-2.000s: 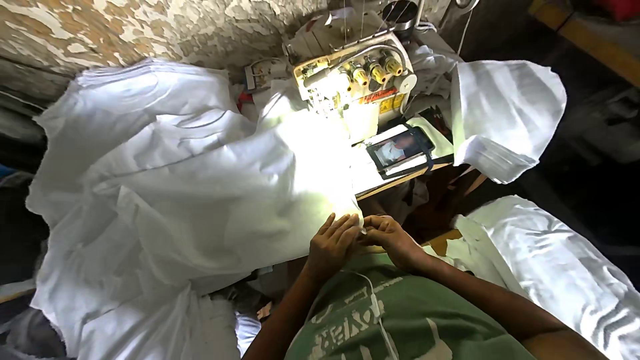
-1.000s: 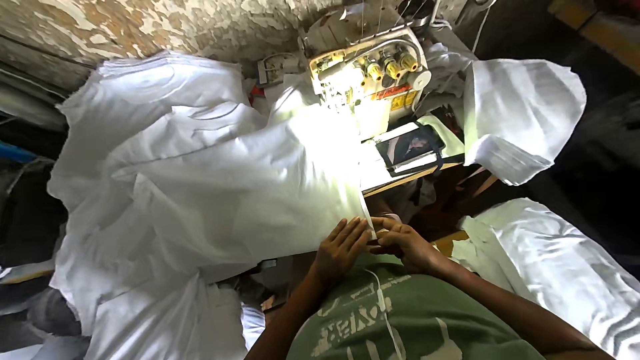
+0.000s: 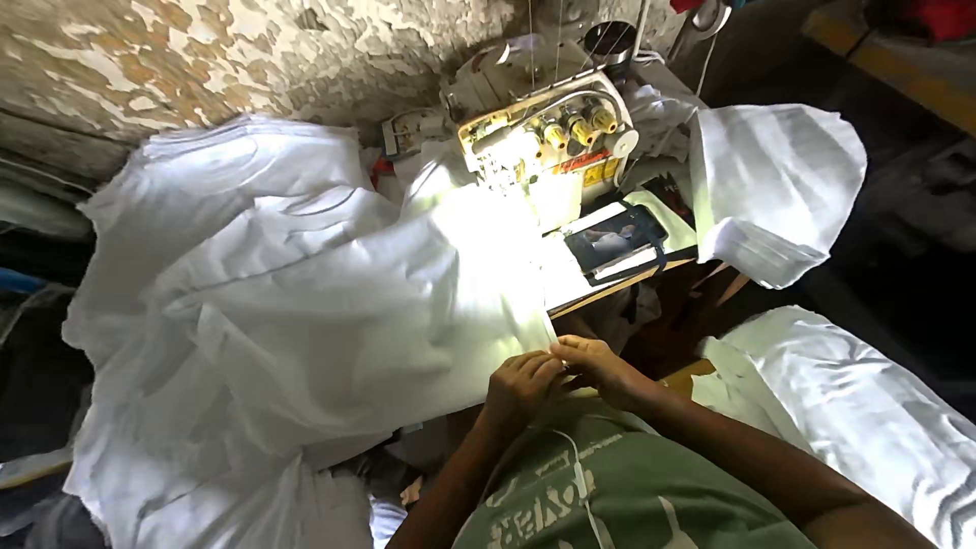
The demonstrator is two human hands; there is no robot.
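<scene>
A large sheet of white fabric spreads over the table and runs up under the brightly lit needle area of an overlock sewing machine. At the near right corner of that cloth, my left hand grips the edge with its fingers bent. My right hand pinches the same edge just beside it, and the fingertips of both hands meet. The exact fold between the fingers is hidden. More white fabric lies heaped at the left, under and behind the sheet.
A smartphone lies on the table right of the machine. White cloth pieces hang over the table's right end. A white bundle is at the lower right. The wooden table edge passes above my right hand. A peeling wall stands behind.
Both hands stay at the cloth's near corner, with small shifts of the fingers along the edge. The view has shifted slightly.
</scene>
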